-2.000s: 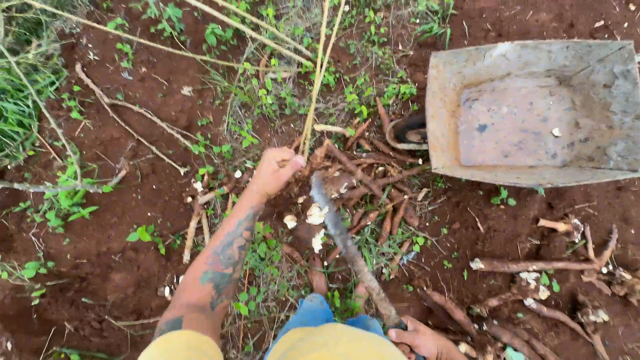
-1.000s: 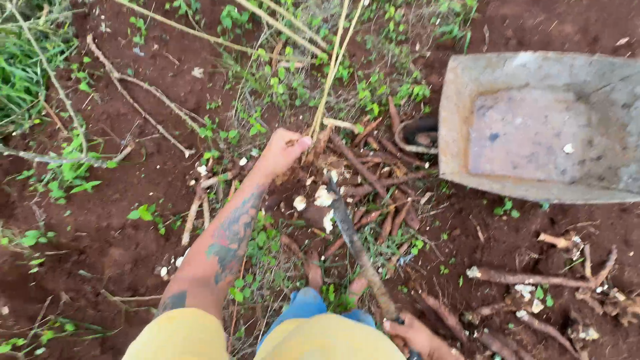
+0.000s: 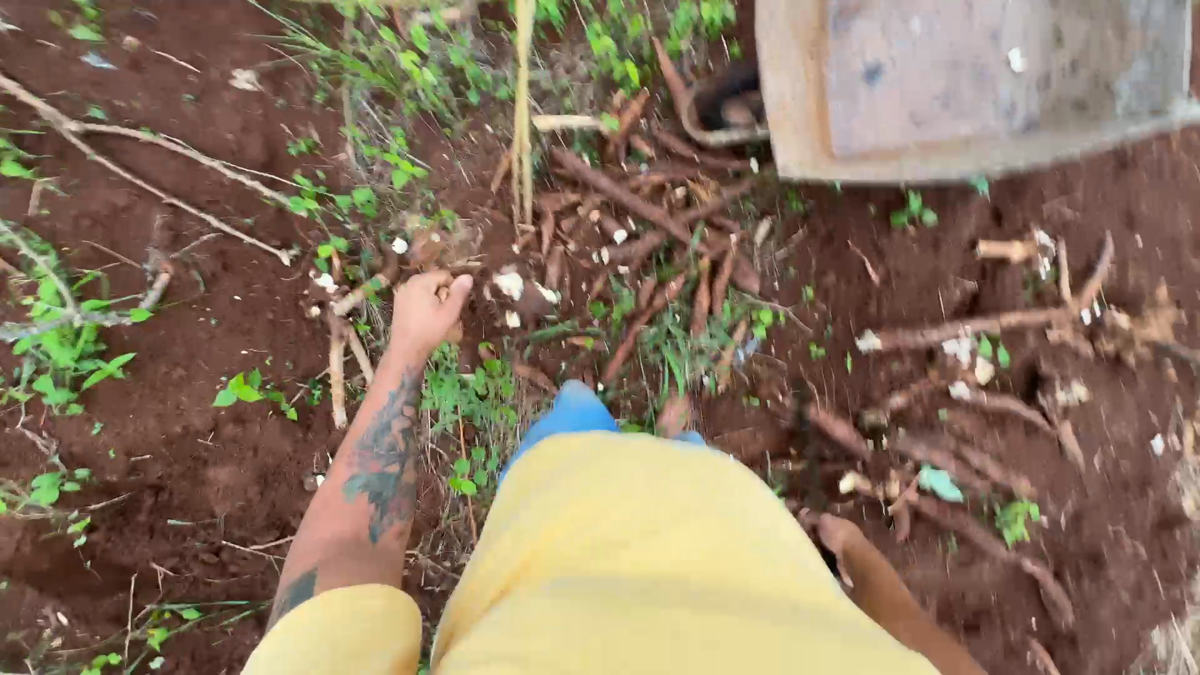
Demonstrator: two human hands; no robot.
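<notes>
My left hand (image 3: pixel 431 307) is curled into a fist over the red soil. Tan bits show at its thumb and below it; whether it grips them is unclear. Just up and right of it, thin dry stalks (image 3: pixel 522 122) reach down to a heap of long brown roots (image 3: pixel 647 211), probably cassava. White broken pieces (image 3: pixel 509 285) lie right beside the hand. Low on the right, my right hand (image 3: pixel 836 536) is closed around the black handle of a machete-like blade, which is badly blurred against the soil.
A worn wheelbarrow tray (image 3: pixel 792 94) stands at the upper right, its wheel (image 3: pixel 741 98) beside the root heap. More roots (image 3: pixel 975 328) lie scattered on the right. Dry branches (image 3: pixel 159 178) and green weeds (image 3: pixel 61 323) are at the left. A bare foot (image 3: pixel 673 412) stands below the heap.
My left hand was at the base of the stalks and is now apart from them, lower left. The blade, earlier pointing at the heap's near side, is now drawn back. The view has shifted.
</notes>
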